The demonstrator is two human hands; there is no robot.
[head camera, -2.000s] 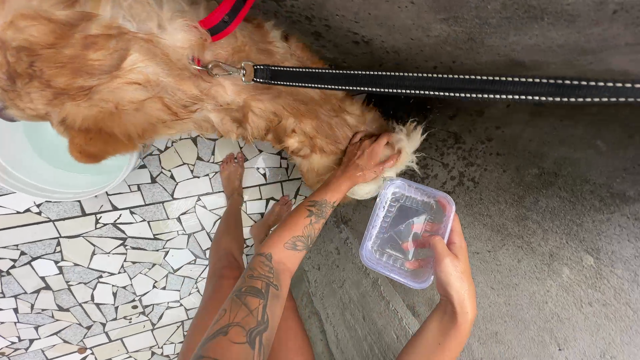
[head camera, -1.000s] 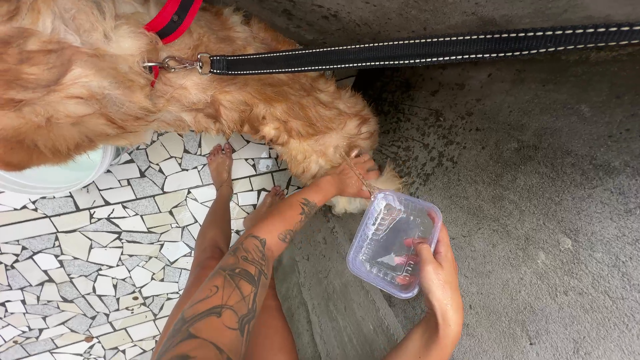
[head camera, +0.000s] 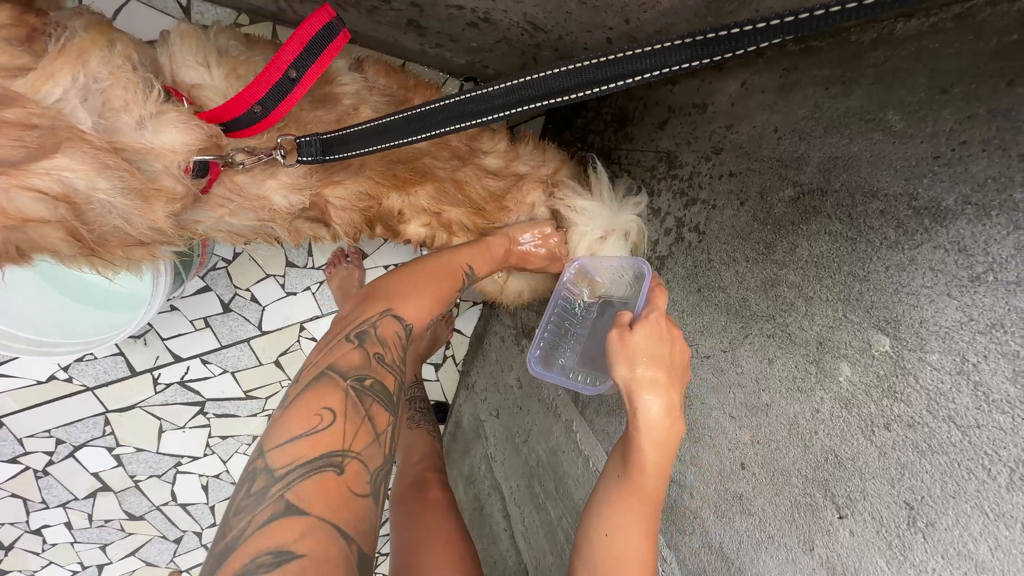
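A golden-haired dog (head camera: pixel 384 176) with wet fur stretches from the left edge to the centre, wearing a red and black harness (head camera: pixel 276 76). My left hand (head camera: pixel 538 246), wet and shiny, rests on the fur beside a pale tuft (head camera: pixel 606 212); its fingertips are partly hidden, so its grip is unclear. My right hand (head camera: pixel 650 344) holds a clear plastic container (head camera: pixel 588 324) by its right side. The container is tilted against the lower edge of the tuft, close to my left hand. A black leash (head camera: pixel 544 92) with white stitching is clipped to the harness.
A white tub (head camera: pixel 80 308) of pale liquid stands at the left, partly under the dog. Broken-tile mosaic floor (head camera: pixel 192 424) lies below the dog, beside a rough grey concrete surface (head camera: pixel 840 320). Bare feet (head camera: pixel 346 276) stand on the tiles. The leash crosses the upper area.
The container has turned and tilted in my right hand, now with its upper edge by the pale fur. My left hand remains at that end of the dog. The view has shifted.
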